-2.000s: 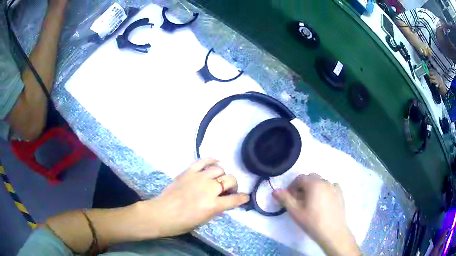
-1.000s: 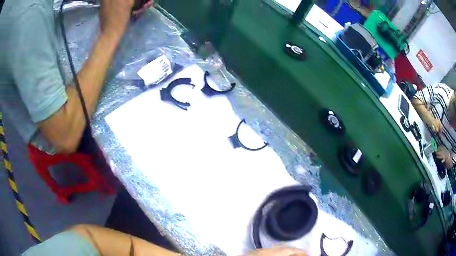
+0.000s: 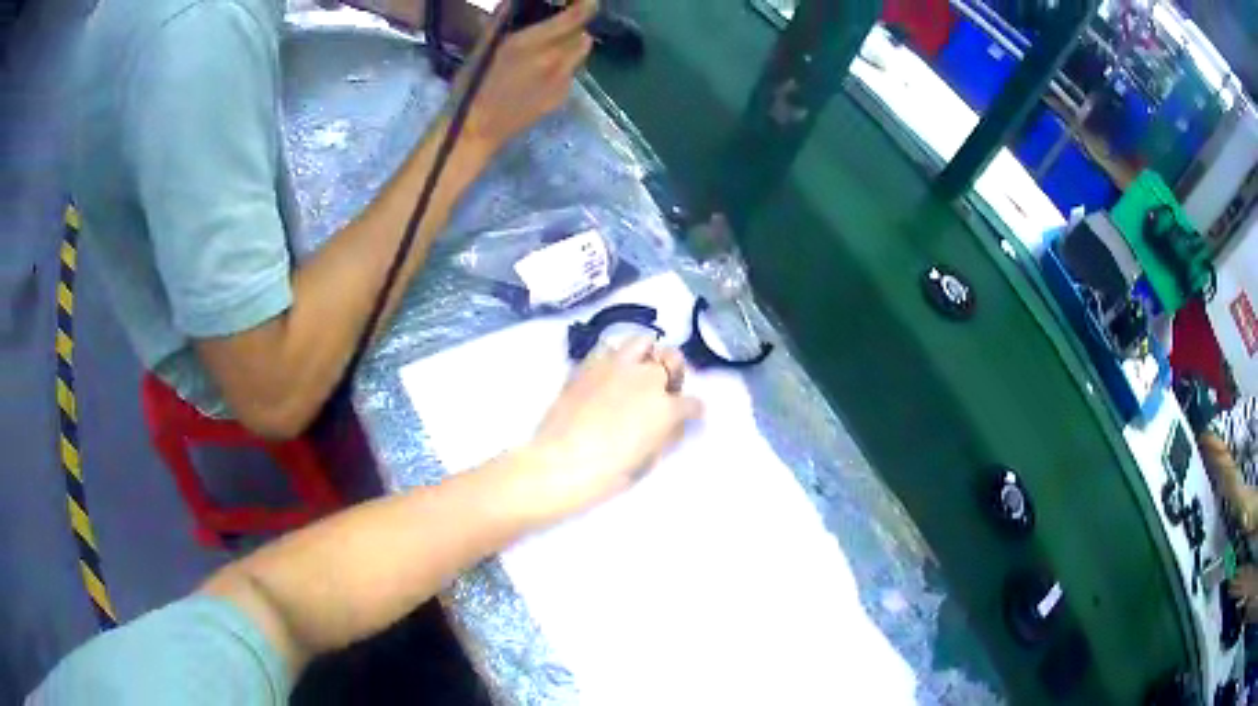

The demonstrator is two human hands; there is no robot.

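My left hand [image 3: 621, 414] is over the upper part of the white sheet [image 3: 717, 552], its fingers bent and pointing down. The fingertips lie at the lower edge of a black yoke [image 3: 614, 324] and partly cover it. I cannot tell whether they touch or hold it, and the palm side is hidden. A second black yoke [image 3: 724, 342] lies just right of the fingers, open side up. My right hand and the headphone are not in view.
A labelled plastic bag [image 3: 566, 269] lies beyond the yokes on bubble wrap [image 3: 524, 648]. A neighbour's forearm [image 3: 373, 262] and a dark cord are at the left. Black round parts [image 3: 1011, 499] lie on the green conveyor [image 3: 883, 372]. A red stool [image 3: 235, 469] stands below.
The view has swung towards the far left end of the bench. My left hand has reached up to the yokes. The headphone has left the view, and the lone nearer yoke no longer shows.
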